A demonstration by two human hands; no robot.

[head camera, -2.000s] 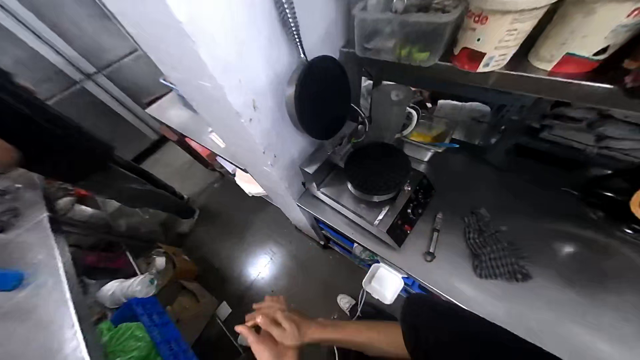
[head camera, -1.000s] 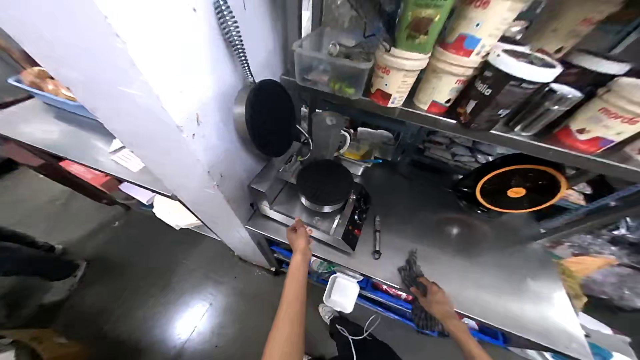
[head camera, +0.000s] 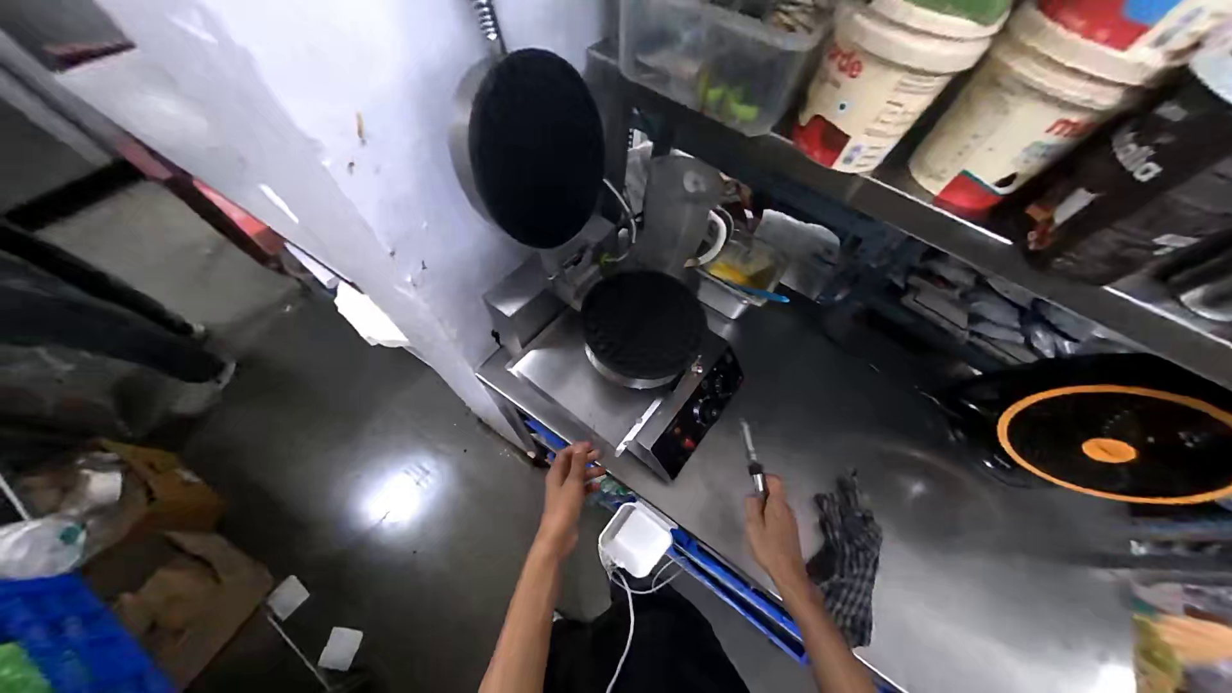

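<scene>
My left hand (head camera: 570,489) is empty, fingers a little apart, by the counter's front edge below a waffle maker (head camera: 616,371). The appliance stands with its round dark lid (head camera: 539,149) raised; its lower round plate (head camera: 643,325) is dark. My right hand (head camera: 773,520) grips the handle of a slim metal utensil (head camera: 754,457), its tip pointing toward the back of the counter. A dark checked cloth (head camera: 849,563) lies just right of that hand, on the steel counter (head camera: 1001,587).
A shelf (head camera: 924,197) above holds a clear plastic bin (head camera: 722,67) and several tubs. A clear jug (head camera: 679,207) and a small steel container (head camera: 736,289) stand behind the appliance. A black lid with an orange ring (head camera: 1116,443) is at right. A white tray (head camera: 635,539) sits below the counter edge.
My right hand, on the checked cloth one second ago, has let go of it and now holds the slim utensil that lay on the counter. The cloth lies more spread out.
</scene>
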